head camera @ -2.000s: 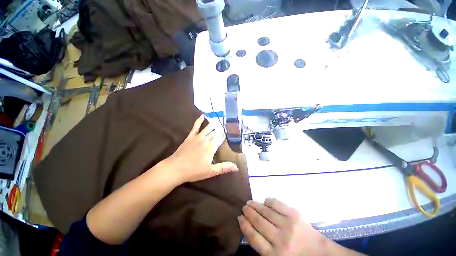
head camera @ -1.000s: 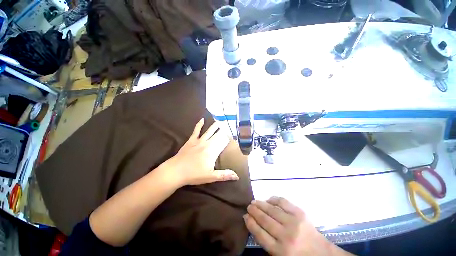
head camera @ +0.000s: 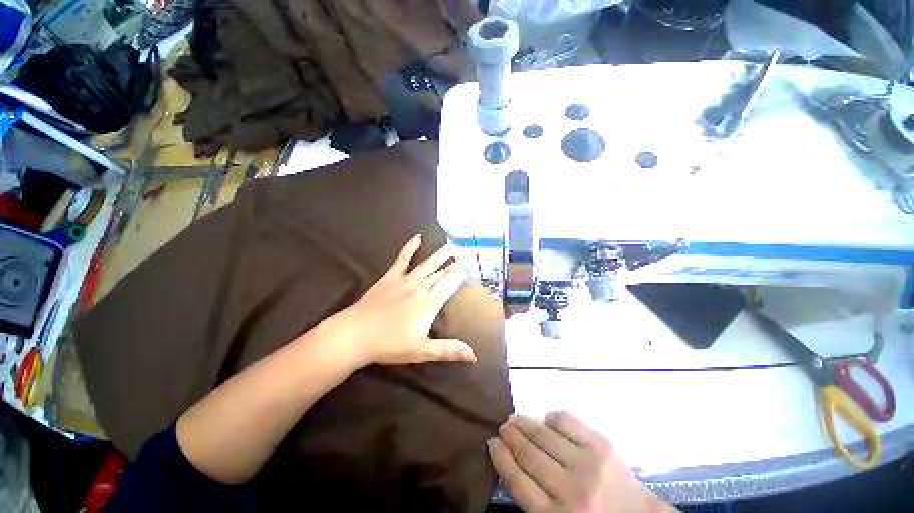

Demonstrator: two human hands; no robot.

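Observation:
A brown garment panel (head camera: 291, 261) lies spread left of the white sewing machine (head camera: 702, 150). Its right edge runs up to the needle area, which is partly hidden behind the shiny take-up lever guard (head camera: 519, 255). My left hand (head camera: 406, 316) lies flat on the panel, fingers spread, just left of the needle area, holding nothing. My right hand (head camera: 561, 466) pinches the panel's right edge near the front of the table, with the fingertips together on the cloth.
Scissors with red and yellow handles (head camera: 847, 406) and a flat black rectangle (head camera: 692, 313) lie under the machine arm. A pile of brown pieces (head camera: 291, 70) is behind the panel. A black bundle (head camera: 85, 85) and a black tray (head camera: 28, 276) are at the left.
The view has shifted, so the machine and scissors appear farther right and lower. Both hands keep nearly the same places on the panel.

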